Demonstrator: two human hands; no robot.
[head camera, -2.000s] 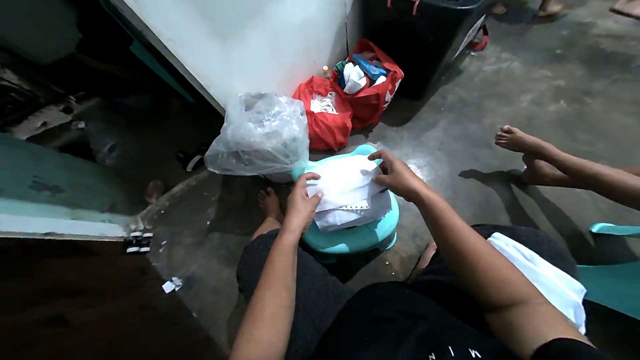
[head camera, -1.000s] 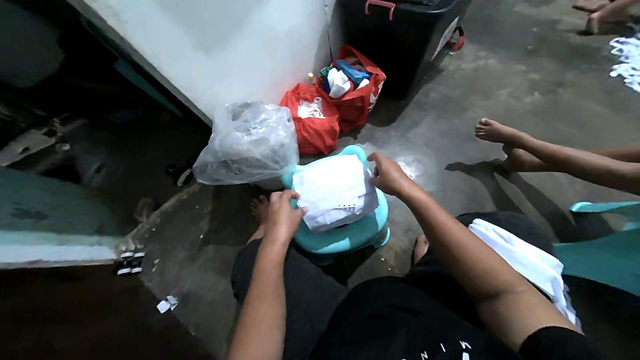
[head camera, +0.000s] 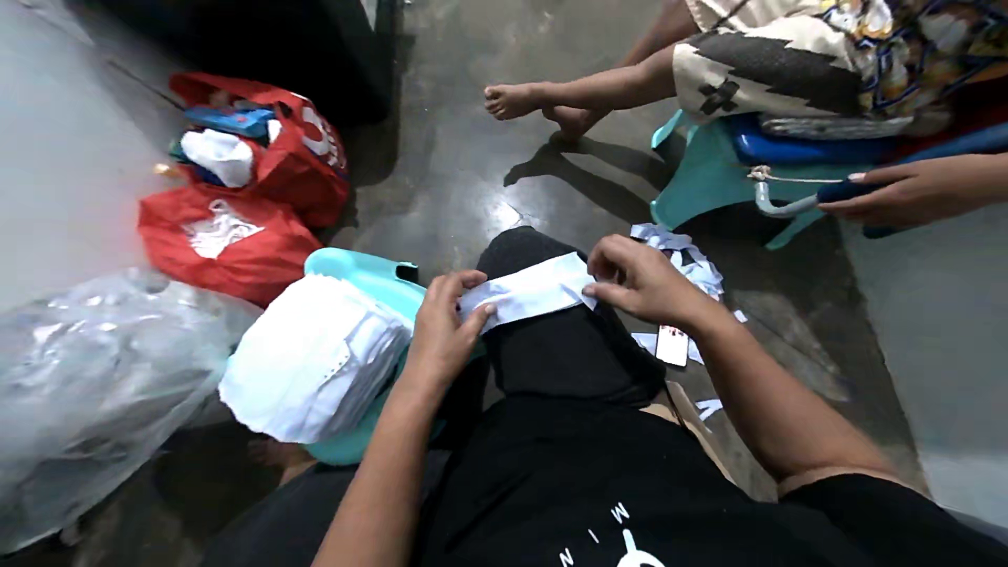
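Observation:
Across my thigh in black cloth lies a white strip (head camera: 531, 291), of fabric or paper; I cannot tell which. My left hand (head camera: 450, 319) pinches its left end between thumb and fingers. At the other end, my right hand (head camera: 630, 283) grips the upper right edge with thumb and fingertips. To the left, a stack of white pieces (head camera: 311, 358) rests on a turquoise plastic stool (head camera: 370, 272). It has pale, uneven edges and small marks along one side.
A clear plastic bag (head camera: 102, 370) and red bags (head camera: 228, 244) stand at the left. White scraps (head camera: 701, 272) and a phone-like object (head camera: 672, 345) lie right of my leg. Another person's hand (head camera: 906, 193) and bare foot (head camera: 516, 101) are at the upper right, beside a turquoise chair (head camera: 701, 177).
Both hands have moved from the stack on the stool to my thigh, where they now hold a strip. The view has turned to the right.

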